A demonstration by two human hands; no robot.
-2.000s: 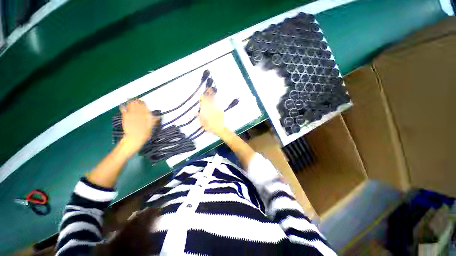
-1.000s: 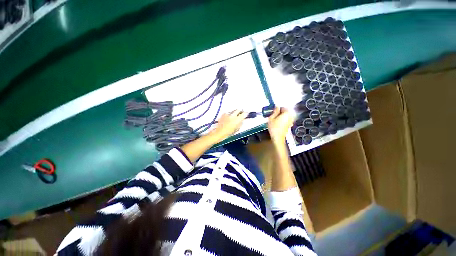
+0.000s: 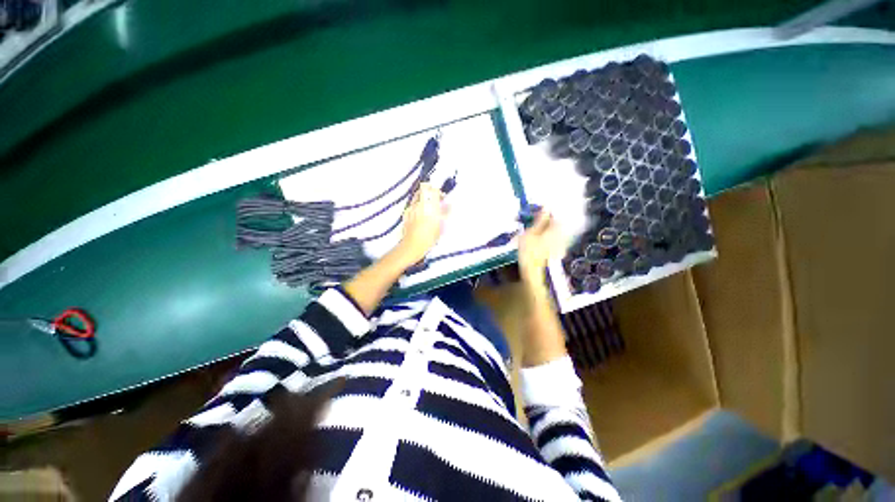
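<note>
Dark power cords (image 3: 319, 263) lie in folded hanks at the left of the white work mat (image 3: 471, 147), their ends reaching right across it. My left hand (image 3: 424, 224) is over the middle of the mat, its fingers closed on one cord, whose thick dark tip (image 3: 448, 183) shows beyond them. Another cord runs along the mat's front edge, its tip (image 3: 502, 238) lying near my right hand. My right hand (image 3: 535, 235) is at the edge between mat and tray, its fingers on a small dark handle housing (image 3: 530, 213), partly hidden.
A white tray (image 3: 638, 270) packed with upright dark housings is right of the mat. Scissors (image 3: 74, 322) with orange-red handles lie far left on the green bench. The green conveyor (image 3: 294, 88) runs behind. An open carton (image 3: 653, 363) holding dark tubes stands below right.
My left hand has moved up and left from the front cord's tip to another cord. That front cord now lies stretched out on the mat. My right hand stays near the tray edge.
</note>
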